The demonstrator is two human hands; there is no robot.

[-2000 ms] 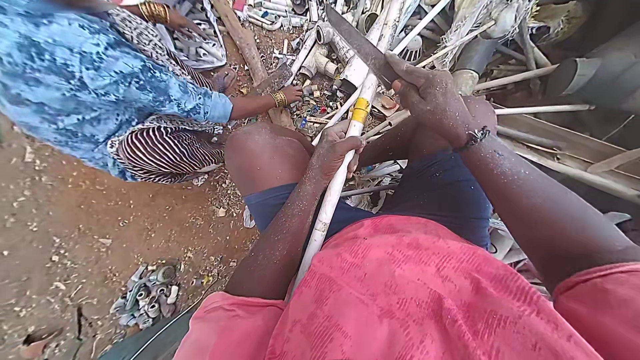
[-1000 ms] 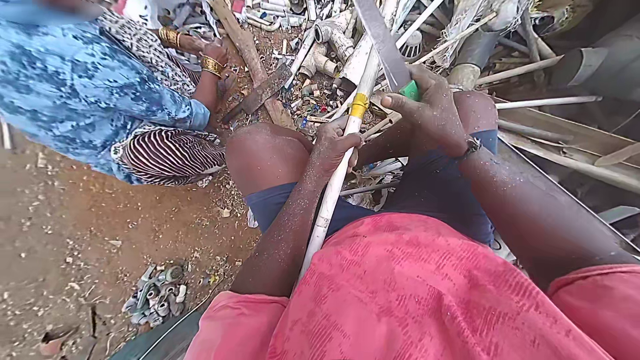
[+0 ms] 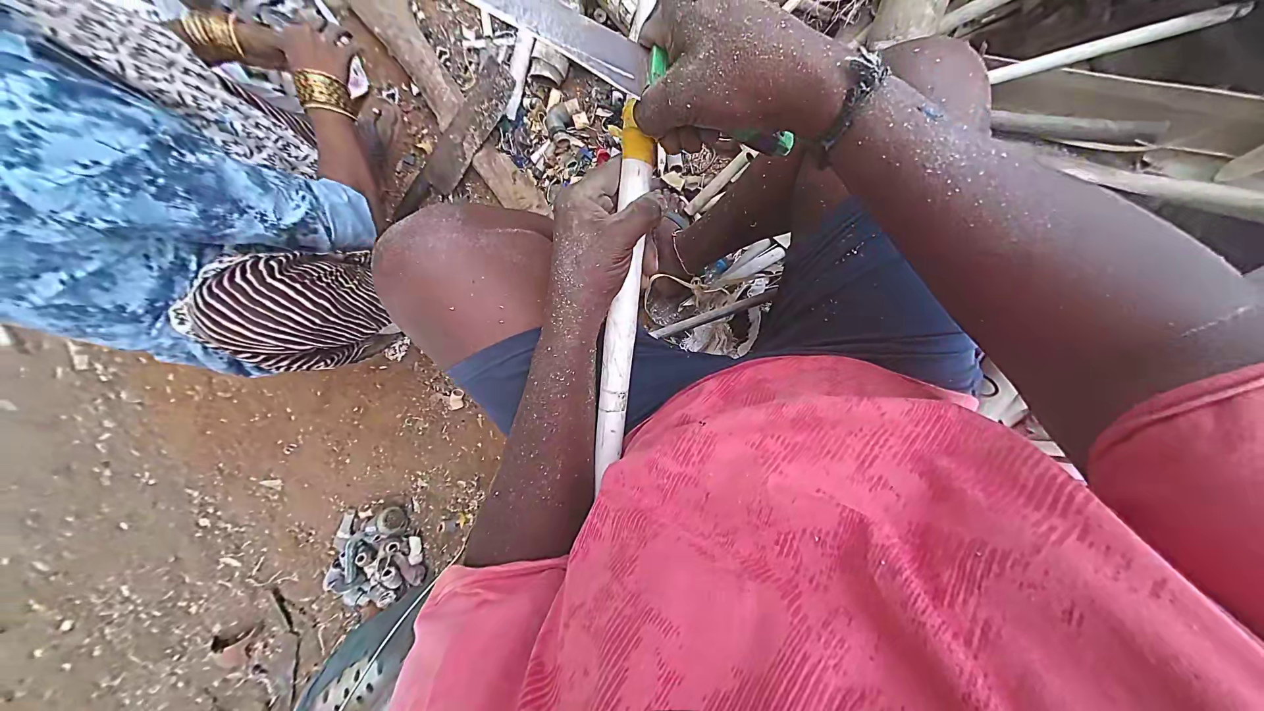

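My left hand (image 3: pixel 604 232) is closed around a white plastic pipe (image 3: pixel 620 336) that runs from the top of the view down against my shirt. Just above that hand, a yellow band or fitting (image 3: pixel 637 138) circles the pipe. My right hand (image 3: pixel 736 74) grips the green handle (image 3: pixel 775 143) of a handsaw, whose wide metal blade (image 3: pixel 578 38) points to the upper left and crosses the pipe just above the yellow part. Whether the teeth touch the pipe cannot be told.
Beside me on the left sits a person (image 3: pixel 148 197) in blue, with bangles. A dark flat blade-like piece (image 3: pixel 464 133) rests across a wooden length (image 3: pixel 420 64). Pipe scraps lie ahead, long pipes (image 3: pixel 1126 41) at the right, and a heap of small fittings (image 3: pixel 375 553) on the ground.
The saw and my right hand have come down along the pipe, closer to the yellow part. My left hand keeps its hold. The neighbour's hands moved back toward the upper left between the first two frames.
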